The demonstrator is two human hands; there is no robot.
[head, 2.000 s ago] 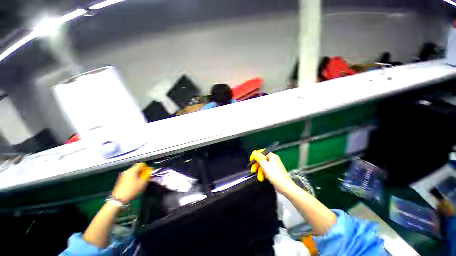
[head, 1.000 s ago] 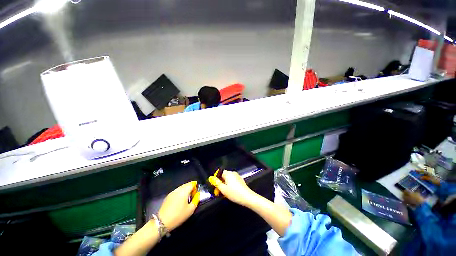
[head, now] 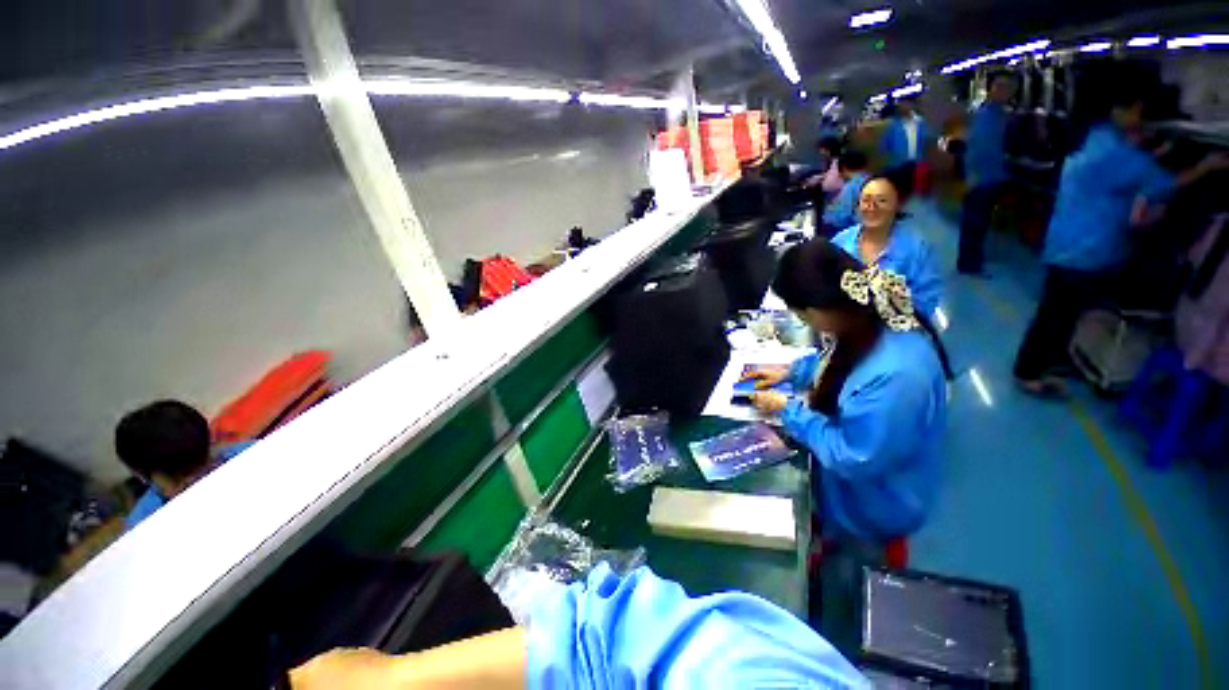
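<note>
My right forearm in a blue sleeve crosses the bottom of the view, and my right hand (head: pixel 337 670) is cut off by the bottom edge. Its fingers are hidden. My left hand is out of the picture. My right hand is at the near side of the black tablet tray stack (head: pixel 404 593), which is dark and partly cut off. No tablet can be made out in it. A crinkled clear plastic bag (head: pixel 550 550) lies on the green bench beside the stack, partly behind my sleeve.
On the bench are a long cream block (head: pixel 724 518), bagged films (head: pixel 640 449) and a printed film (head: pixel 741 452). A black tray (head: pixel 941 628) is at lower right. A white shelf (head: pixel 391 391) runs above the bench. A worker (head: pixel 876 418) sits at right; others are in the aisle.
The view has swung right, towards the neighbouring workers and the aisle. My left hand has left the picture. My right hand has moved to the bottom edge at lower left.
</note>
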